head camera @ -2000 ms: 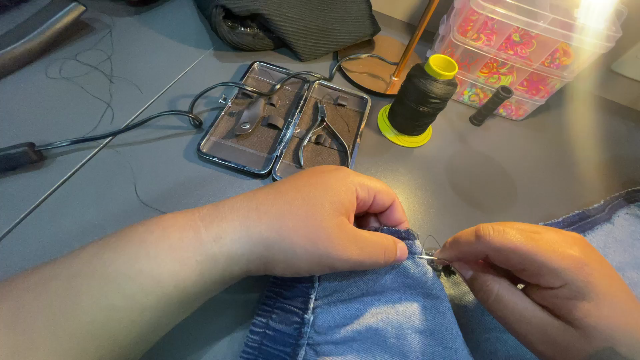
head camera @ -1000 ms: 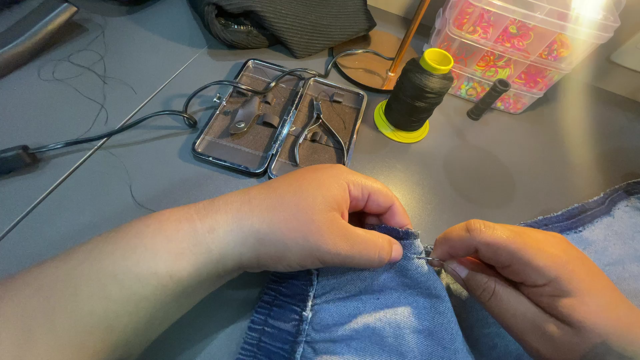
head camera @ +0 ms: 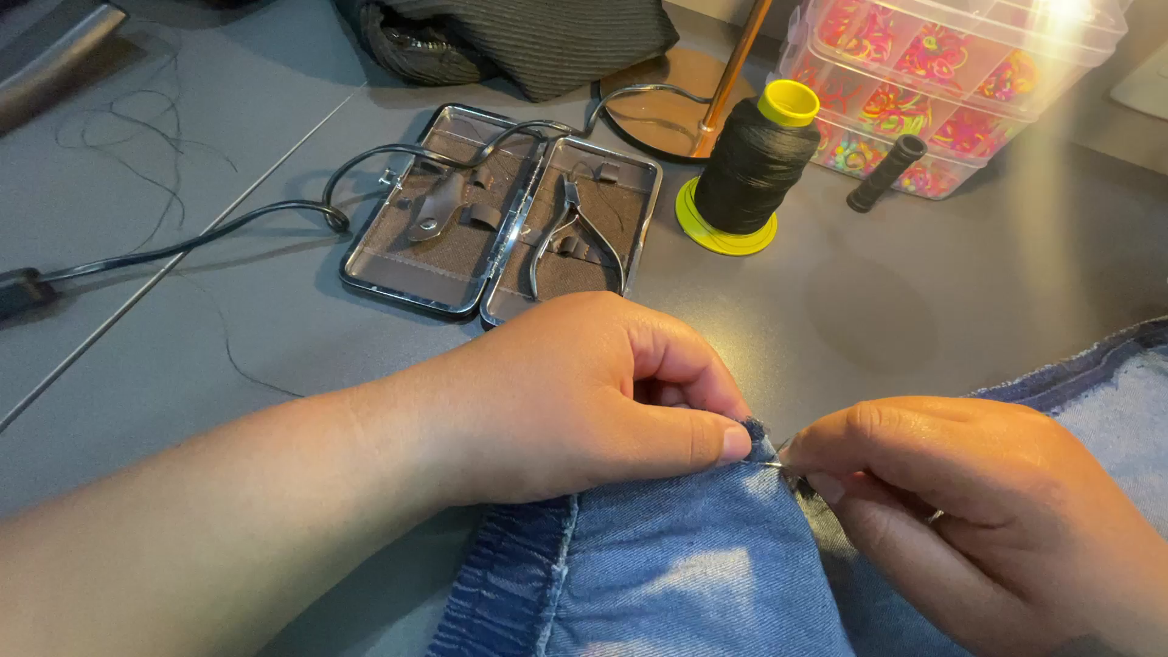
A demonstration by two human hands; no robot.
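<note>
Blue denim fabric with a gathered darker band lies at the lower middle, its upper edge pinched between the thumb and fingers of my left hand. Close to the right of that thumb, my right hand pinches a thin metal needle at the fabric's edge. The needle's left part meets the denim; its other end is hidden by my fingertips. Dark thread or material shows under the right fingertips, too small to tell apart.
Behind my left hand lies an open manicure case with cuticle nippers. A spool of black thread, a lamp base, a dark small tube and a plastic organizer stand beyond. A black cable crosses the left side.
My left hand keeps its pinch on the denim. The fingers of my right hand have shifted slightly at the fabric's edge, and the needle shows more plainly than one second ago.
</note>
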